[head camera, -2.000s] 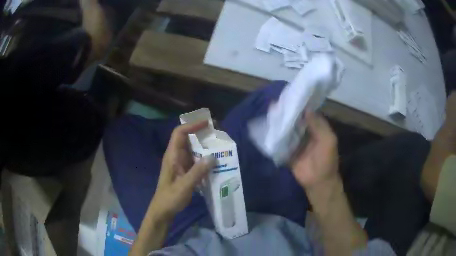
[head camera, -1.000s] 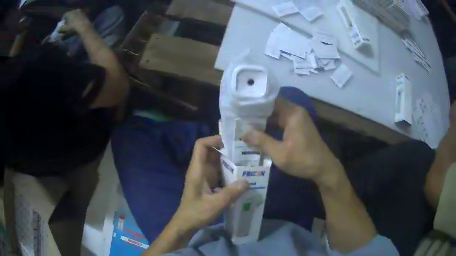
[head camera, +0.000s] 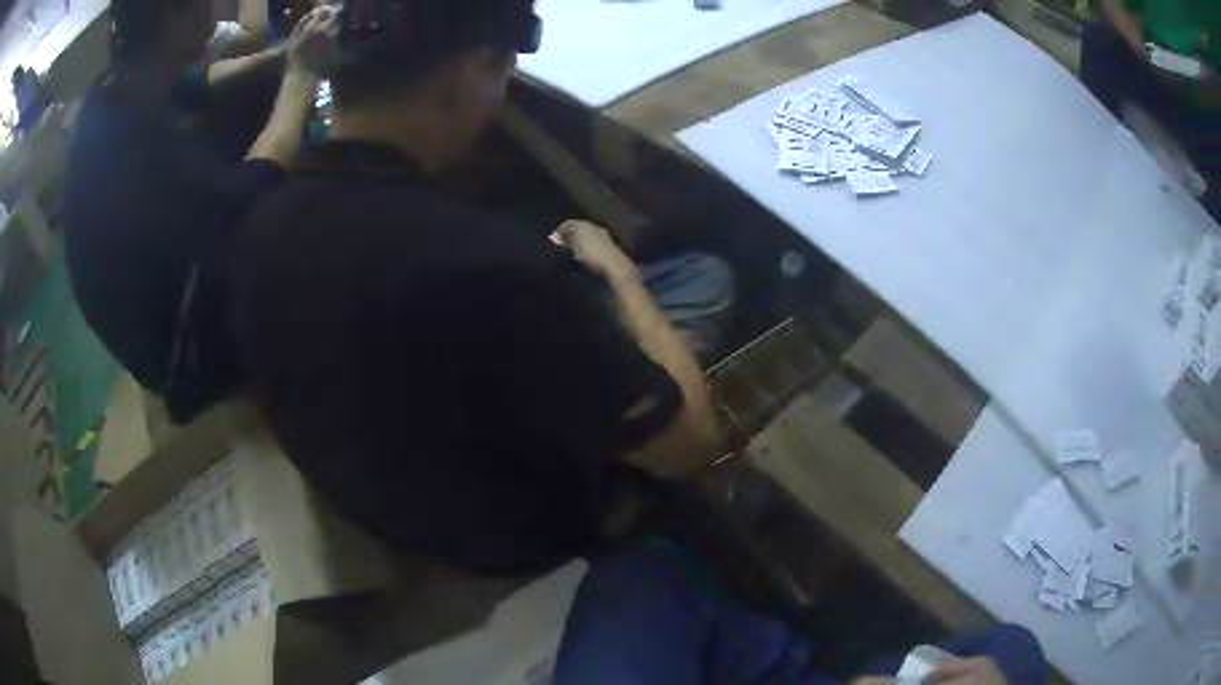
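Note:
A small part of a white carton or its packed item [head camera: 921,664] shows at the bottom edge, right of centre, over my blue-clad lap. It is too cut off to tell which. My right hand [head camera: 975,670] is against its right side, fingers bent round it, mostly below the picture. A faint skin-coloured sliver left of the white piece may be my left hand, but it is too cut off to tell. The carton's print and flaps are hidden.
White boards [head camera: 924,281] carry slip piles [head camera: 846,139] [head camera: 1065,535] and cartons [head camera: 1178,502] at the right. Wooden slats [head camera: 817,462] lie beside them. A person in black [head camera: 415,348] sits close at left, another beyond. A brown box [head camera: 54,575] holds rows of cartons [head camera: 188,562].
The view has swung left and up, so my hands and the carton have moved to the bottom edge, mostly out of picture. The seated people and the brown box show more fully.

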